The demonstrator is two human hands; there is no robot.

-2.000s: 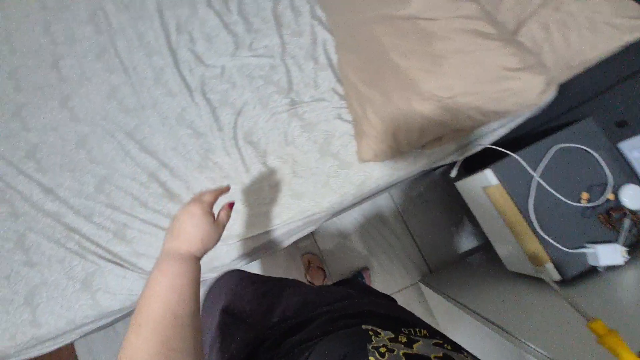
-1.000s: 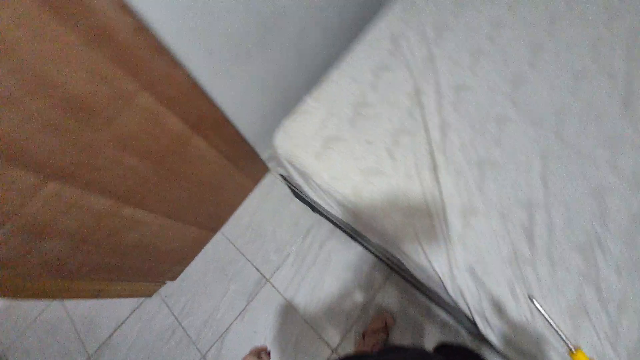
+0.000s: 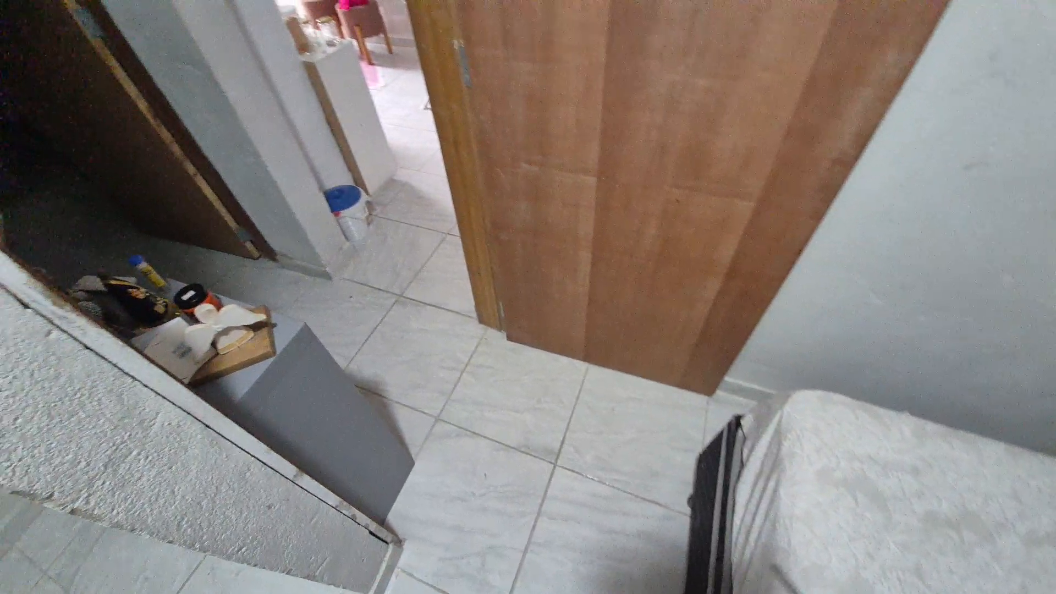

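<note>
Neither of my hands shows in the head view at this moment. A faint, blurred thin tip lies at the bottom edge over the bed; what it belongs to is out of view. The bed's pale fitted sheet (image 3: 899, 495) covers the mattress corner at the lower right, above a dark bed base (image 3: 711, 511). A brown wooden door (image 3: 660, 181) stands open against the grey wall.
A low textured wall (image 3: 165, 445) crosses the lower left. Beside it, a grey cabinet (image 3: 330, 421) holds a wooden board, papers and an orange-and-black container (image 3: 196, 299). A blue-lidded bucket (image 3: 345, 198) stands on the tiled floor by the doorway.
The view has swung widely from the bed to the doorway. My left hand, seen over the bed two seconds ago, and the yellow-handled screwdriver at the right are out of view.
</note>
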